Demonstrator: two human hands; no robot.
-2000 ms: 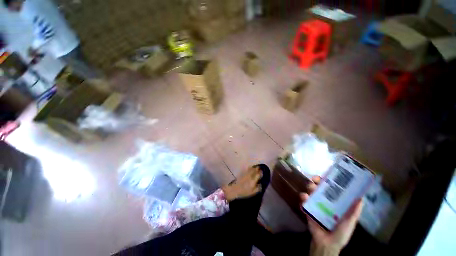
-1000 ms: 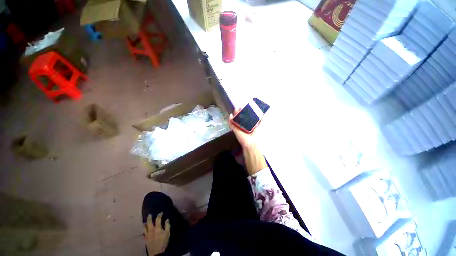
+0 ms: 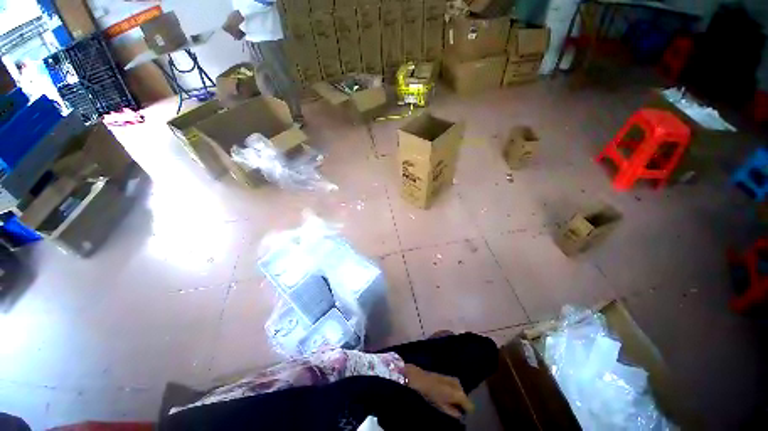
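My left hand (image 3: 438, 389) lies palm down over my dark-trousered leg at the bottom centre, with nothing seen in it. Its fingers hang over the leg and are partly blurred. My right hand is out of the picture, and no phone shows. Bluish-grey bagged trays (image 3: 313, 296) sit on the floor ahead of my left forearm, under clear plastic. An open brown carton (image 3: 539, 389) stands at the lower right, with crumpled clear plastic film (image 3: 596, 366) inside.
A tall brown carton (image 3: 425, 168) and two smaller ones stand on the pinkish floor. A red stool (image 3: 648, 147) is at the right. Open cartons stand at the left, one with plastic film (image 3: 282, 164) spilling out. A person (image 3: 274, 55) stands at the back; stacked cartons line the wall.
The view has swung left from the bench to the floor. The right hand with the phone, the flask and the stacked trays have left the picture. The left hand remains on the leg.
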